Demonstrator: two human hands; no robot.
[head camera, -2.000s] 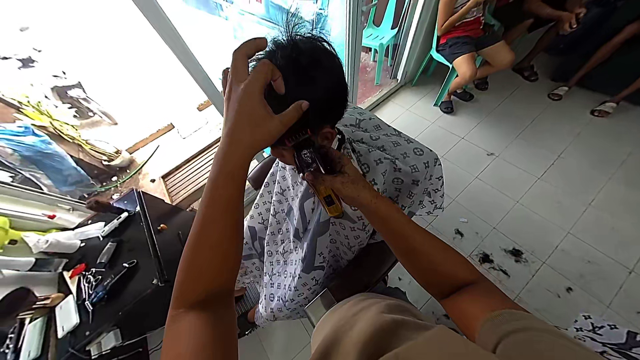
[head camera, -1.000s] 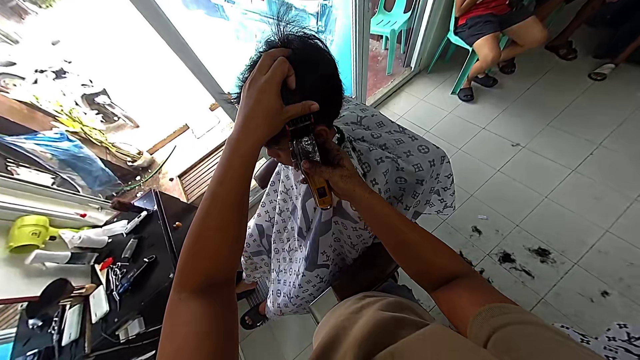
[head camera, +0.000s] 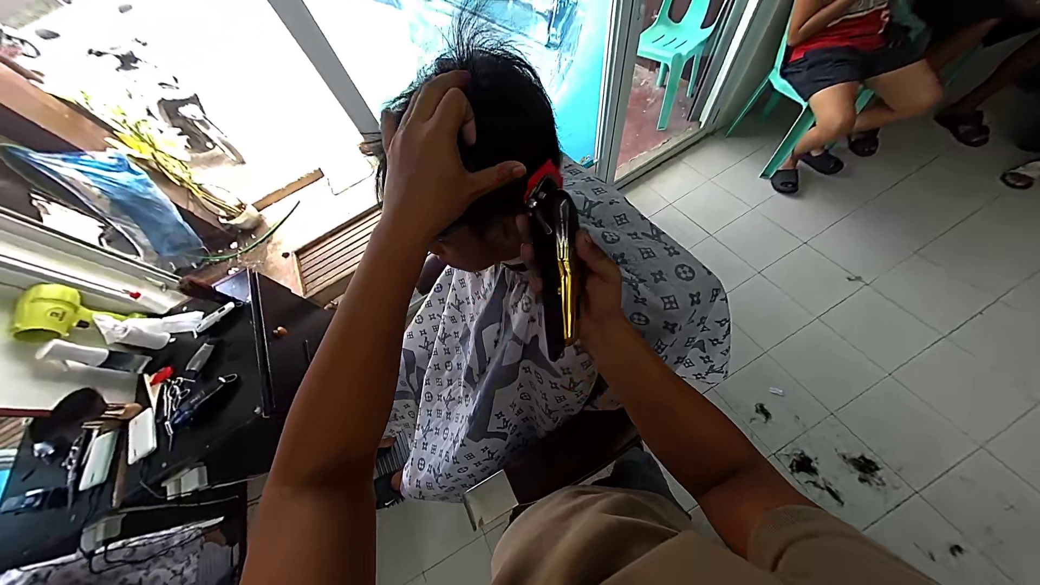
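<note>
A seated person with dark hair (head camera: 512, 106) wears a patterned white and grey barber's cape (head camera: 504, 349). My left hand (head camera: 435, 158) rests spread on the side of the head, its thumb pointing right across the hair. In my right hand (head camera: 597, 280) is a black and gold hair clipper (head camera: 561, 268), held upright with its red guard comb (head camera: 544, 179) against the hair at the back of the head. Part of the ear and face shows below my left thumb; my right fingers are partly hidden behind the clipper.
A black table (head camera: 219, 422) at left holds scissors, a comb-like tool, bottles and a yellow-green hair dryer (head camera: 49, 313). Cut hair (head camera: 861, 467) lies on the tiled floor. A person in a red top (head camera: 861, 41) sits on a green plastic chair (head camera: 800, 138); another person's legs show beside.
The clipper has moved from beside the ear towards the back of the head and turned, and its red guard now shows. My left hand stays on the head.
</note>
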